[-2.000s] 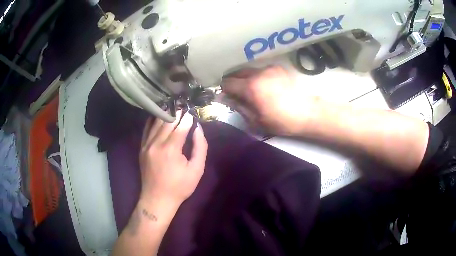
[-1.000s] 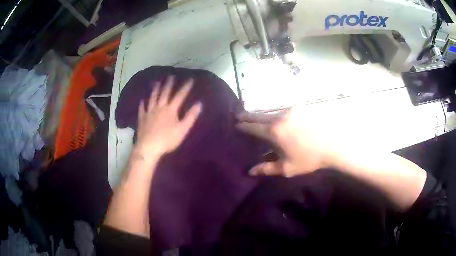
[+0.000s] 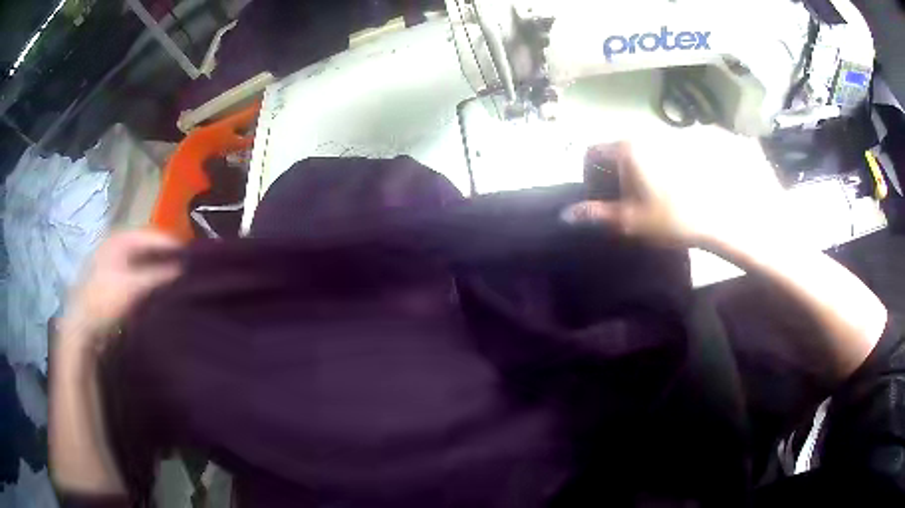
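Note:
The dark purple garment panel (image 3: 337,327) is held up and stretched between my two hands, blurred by motion, over the front of the white sewing table. My left hand (image 3: 124,283) grips its upper left edge at the far left and is blurred. My right hand (image 3: 635,203) grips its upper right part, in front of the machine; the fingertips are partly hidden by cloth. A rounded part of the purple cloth lies on the table behind the raised edge. The presser foot and needle area (image 3: 531,107) shows beyond the cloth, with no cloth under it.
The white sewing machine head (image 3: 754,45) with blue "protex" lettering stands at the back right. A control box (image 3: 851,81) is at its far end. An orange plastic crate (image 3: 189,174) and a pale-blue cloth pile (image 3: 55,223) are on the left. The white table (image 3: 367,99) surrounds the machine.
The panel has come away from the needle area and is now lifted and spread. My left hand has moved far left with its edge. My right hand has moved right and up with the cloth.

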